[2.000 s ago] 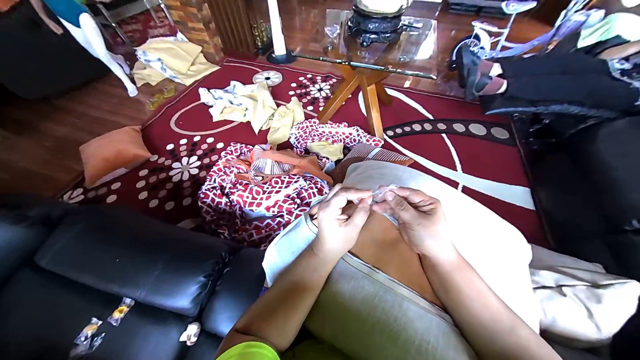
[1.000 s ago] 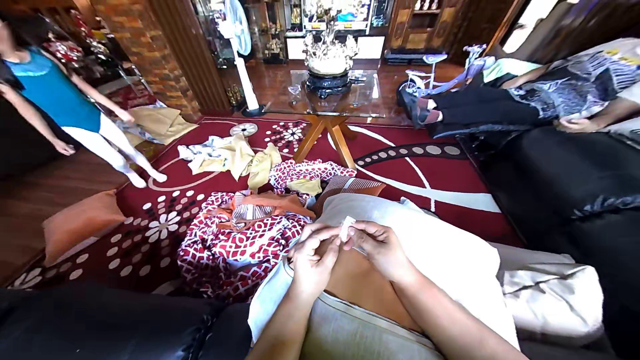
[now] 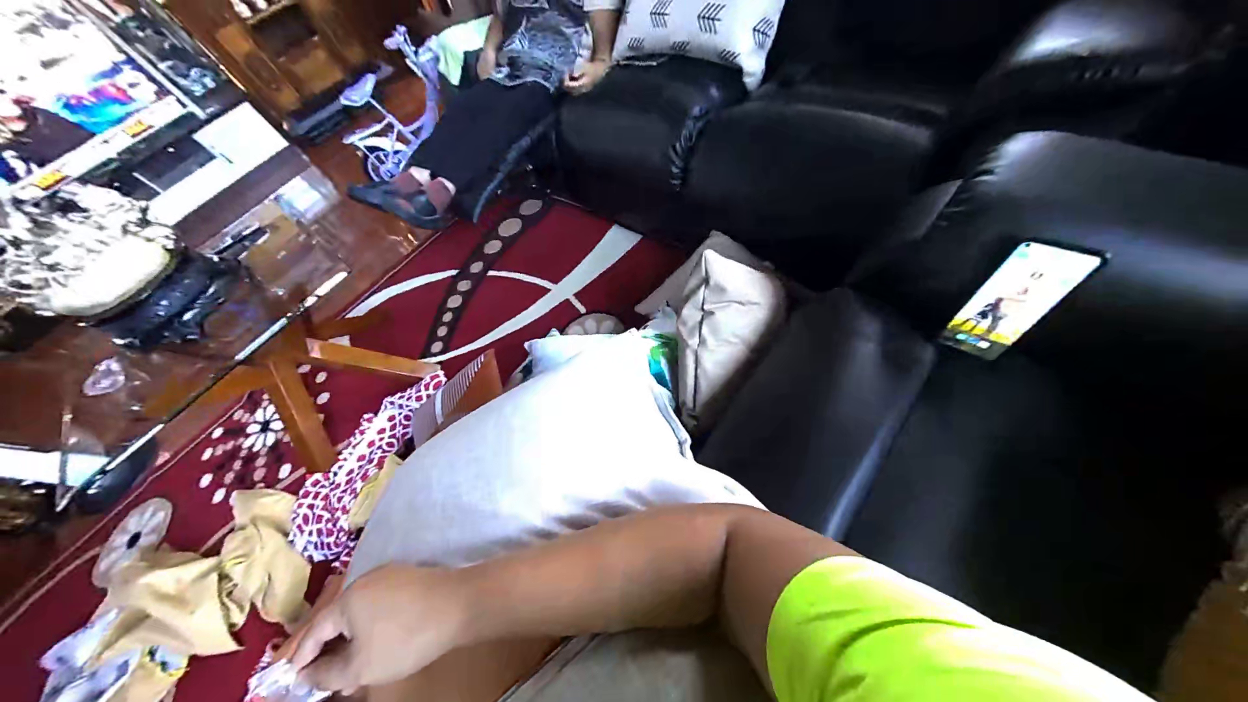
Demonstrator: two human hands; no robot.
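My right hand (image 3: 375, 629) is at the lower left, its fingers closed on a small piece of clear plastic wrapper (image 3: 285, 681). The forearm lies across a white cushion (image 3: 526, 458) on my lap. My left hand is out of view. Past the cushion's left side lies red-and-white patterned cloth (image 3: 336, 487), with tan cloths (image 3: 185, 595) on the rug further left. A smartphone (image 3: 1024, 297) with its screen lit leans on the black leather sofa at the right.
A glass-topped table (image 3: 224, 361) with wooden legs stands at the left, bearing a large ornament (image 3: 83, 253). Another person's legs (image 3: 487, 127) stretch out beside a small bicycle (image 3: 395, 117). A beige pillow (image 3: 726, 322) sits by the black sofa (image 3: 809, 146).
The view has swung far to the right. Both hands were together at a small wrapper over my lap; now only the right hand shows, at the lower left. The phone has come into view.
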